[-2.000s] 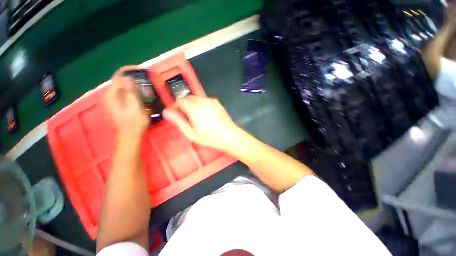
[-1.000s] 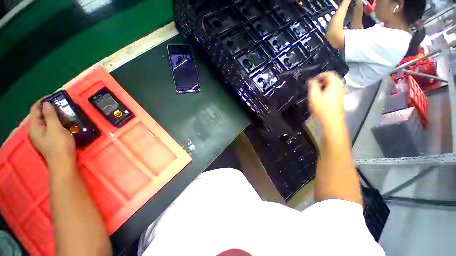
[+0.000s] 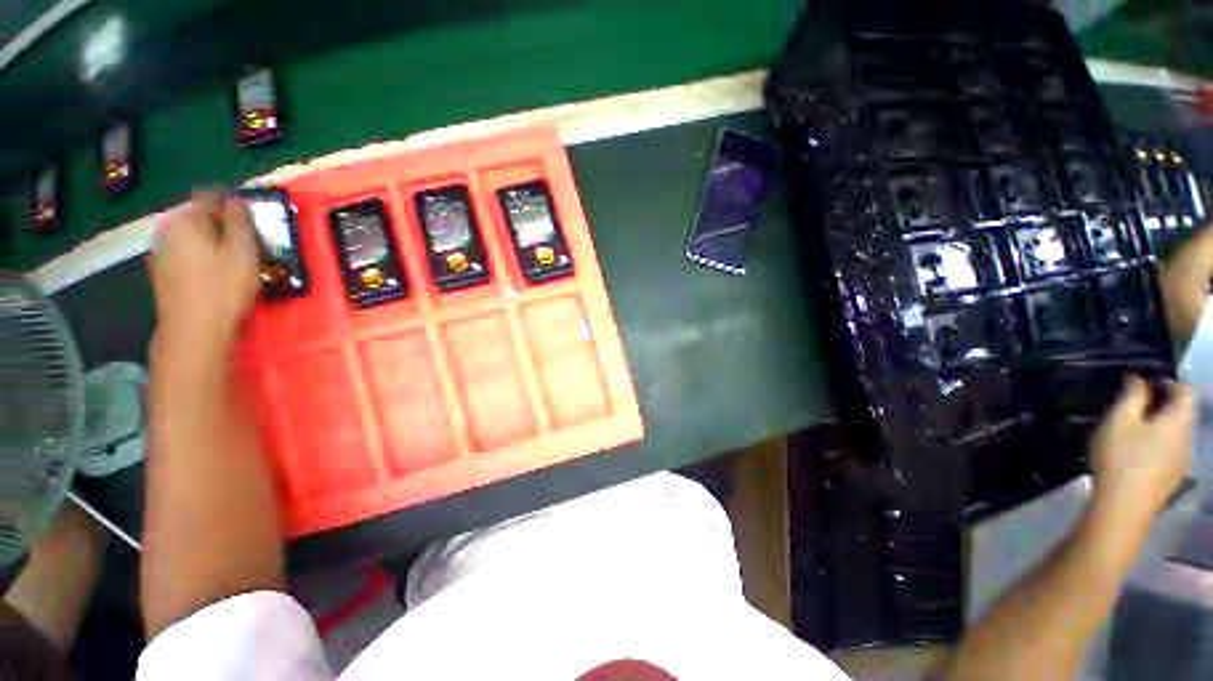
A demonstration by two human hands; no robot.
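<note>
A red tray (image 3: 495, 432) lies on the bench. Three dark handsets (image 3: 452, 237) with orange spots lie in its upper pockets, and the nearer row is bare. My left hand (image 3: 200, 266), blurred, grips another handset (image 3: 277, 244) at the tray's upper left. My right hand (image 3: 1141, 439) is far right, beside the lower right edge of the stacked black blister trays (image 3: 984, 266). Its fingers are bent together, with something dark at the fingertips; I cannot tell whether it holds it.
A smartphone (image 3: 732, 202) lies right of the tray. Several loose handsets (image 3: 257, 107) are on the green conveyor (image 3: 532, 60) beyond the pale edge. A fan (image 3: 33, 412) stands at left. Another person's arm (image 3: 1187, 279) shows at the right edge, and another arm (image 3: 60, 572) at lower left.
The view has swung. More handsets show in the red tray's upper row than before. My left hand has moved to a pocket further left. My right hand is lower along the black stack.
</note>
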